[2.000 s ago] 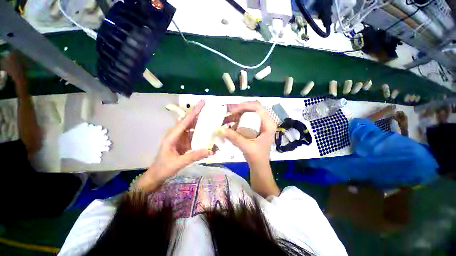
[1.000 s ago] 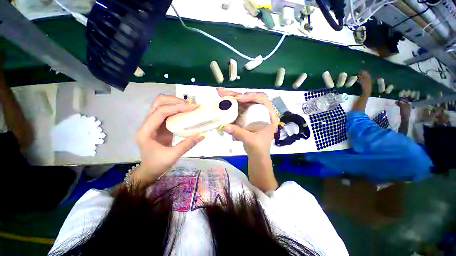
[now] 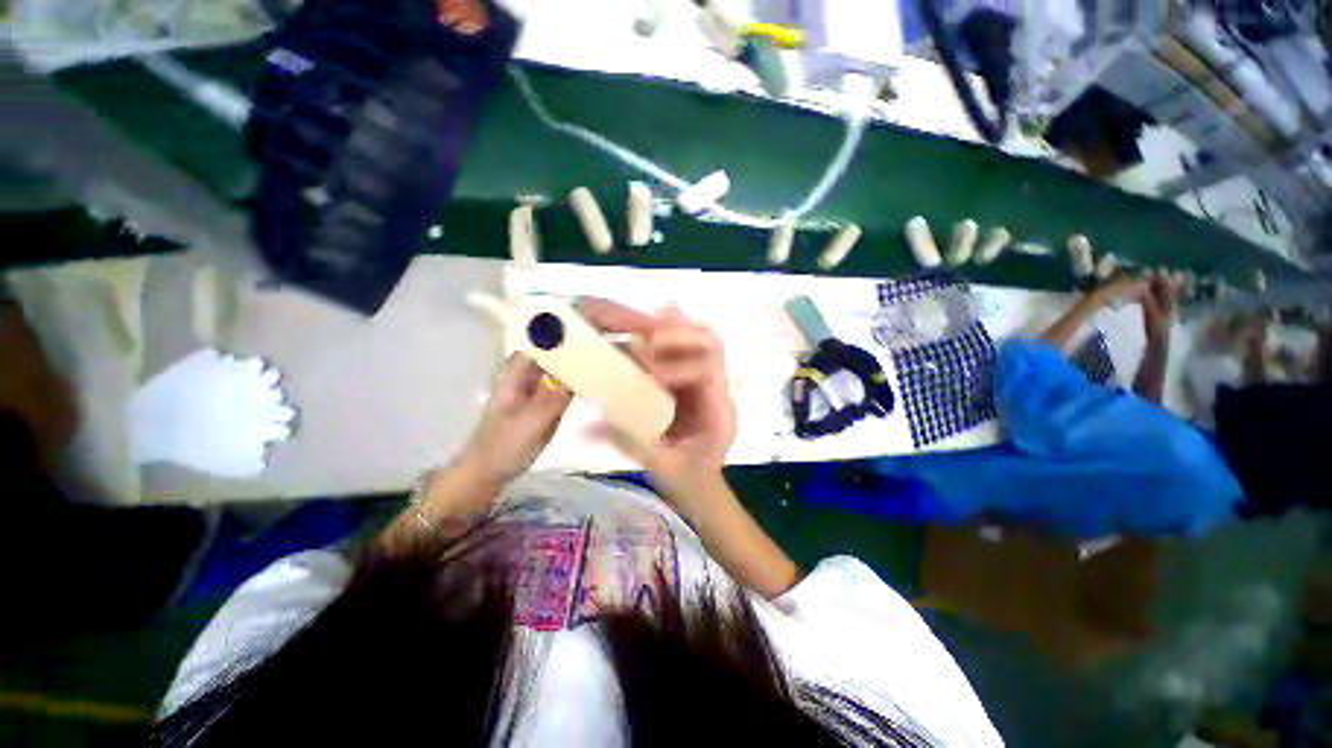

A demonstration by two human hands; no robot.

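Note:
The cream device body (image 3: 614,386) is held over the white sheet, tilted, with its round black spot (image 3: 545,330) at the upper left end. My right hand (image 3: 694,383) grips its lower right end, fingers behind and along the right side. My left hand (image 3: 514,418) is at its left side below the black spot, fingertips against it; this hand is blurred and partly hidden by the body. Another cream piece (image 3: 494,308) shows just left of the black spot. The rounded second unit is not visible in my right hand.
Cream units (image 3: 590,219) lie along the green belt (image 3: 482,205). A dark fan (image 3: 365,146) hangs close at upper left. A white glove (image 3: 212,417) lies left. A black coiled band (image 3: 840,389) and checked cloth (image 3: 952,383) lie right, near a person in blue (image 3: 1110,446).
The body has turned, its black spot moving from the right end to the upper left. My right hand now grips the body and no longer shows the second unit. My left hand has moved lower.

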